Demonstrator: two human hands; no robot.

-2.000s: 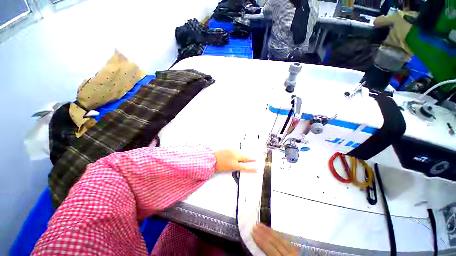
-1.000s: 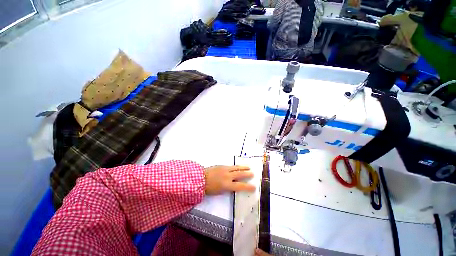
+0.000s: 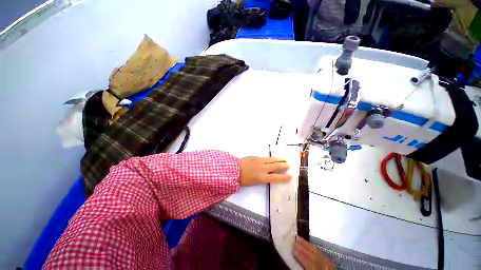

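Note:
A long white strip point(image 3: 283, 211) lies beside a narrow dark plaid band point(image 3: 302, 200), both running from the table's front edge up to the presser foot and needle point(image 3: 316, 138) of the white sewing machine point(image 3: 387, 100). My left hand point(image 3: 263, 171) lies flat on the strip just below the needle, fingers slightly apart and pointing right. My right hand point(image 3: 311, 255) is at the table's front edge, cut off by the bottom of the picture, with its fingertips on the band and strip. Whether it pinches them cannot be seen.
A pile of brown plaid panels point(image 3: 174, 100) lies at the table's left, with tan dotted fabric point(image 3: 140, 71) behind it. Red and yellow handled scissors point(image 3: 406, 176) lie right of the needle. A dark strap point(image 3: 438, 221) crosses the right front. A person point(image 3: 337, 18) sits behind the machine.
The whole view has shifted, with the table and machine appearing larger. My right hand shows more at the lower edge. My left hand is nearer the needle and still on the white strip.

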